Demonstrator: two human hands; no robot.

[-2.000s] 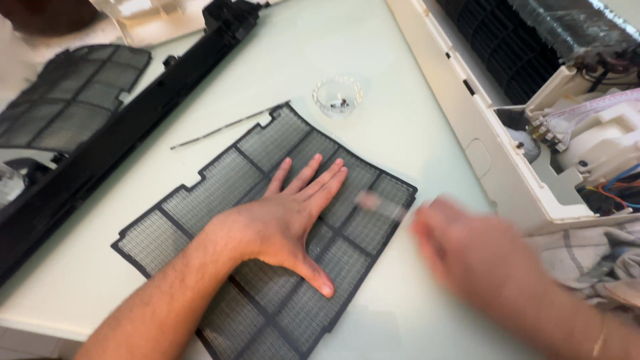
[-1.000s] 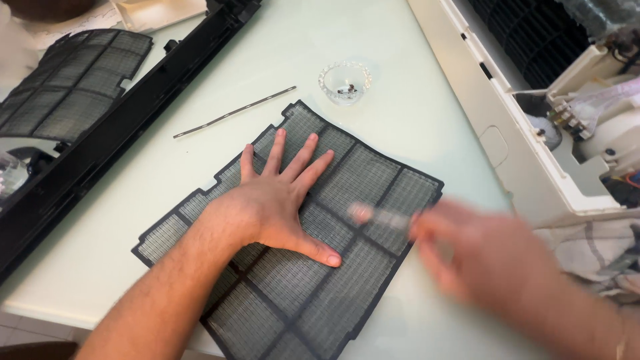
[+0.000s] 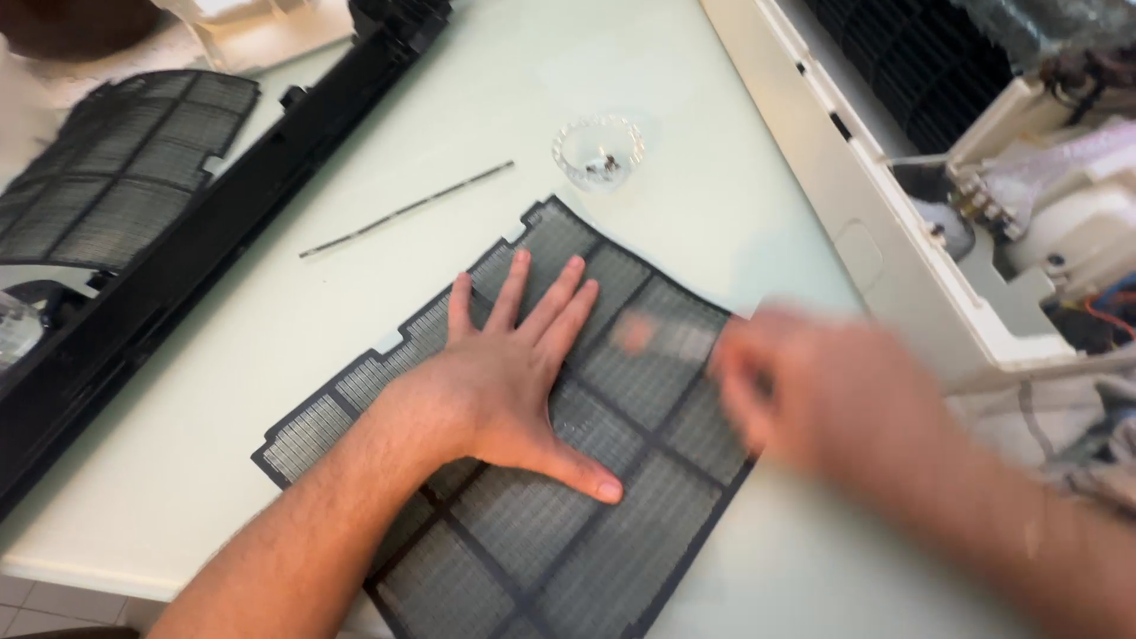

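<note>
A dark-framed mesh air filter (image 3: pixel 674 515) lies flat on the pale table. My left hand (image 3: pixel 506 390) presses on it with the fingers spread and the palm down, holding nothing. My right hand (image 3: pixel 816 382), blurred by motion, is at the filter's right edge. Its fingers are closed on a small handled tool (image 3: pixel 679 340), translucent with a reddish end, over the mesh; the blur hides what kind of tool it is. Beyond the filter stands a small clear glass bowl (image 3: pixel 599 151) with tiny dark pieces inside. A thin dark strip (image 3: pixel 406 209) lies left of the bowl.
A long black plastic housing part (image 3: pixel 204 213) runs diagonally along the left, with a second mesh filter (image 3: pixel 129 169) beyond it. At right is an opened white air conditioner unit (image 3: pixel 816 169) with a fan roller and wires. Crumpled cloth (image 3: pixel 1047 426) lies below it.
The filter's far corner has come away from the thin strip, which lay touching or close to it two seconds ago. My left hand stays spread on the mesh; my right hand is blurred in every frame.
</note>
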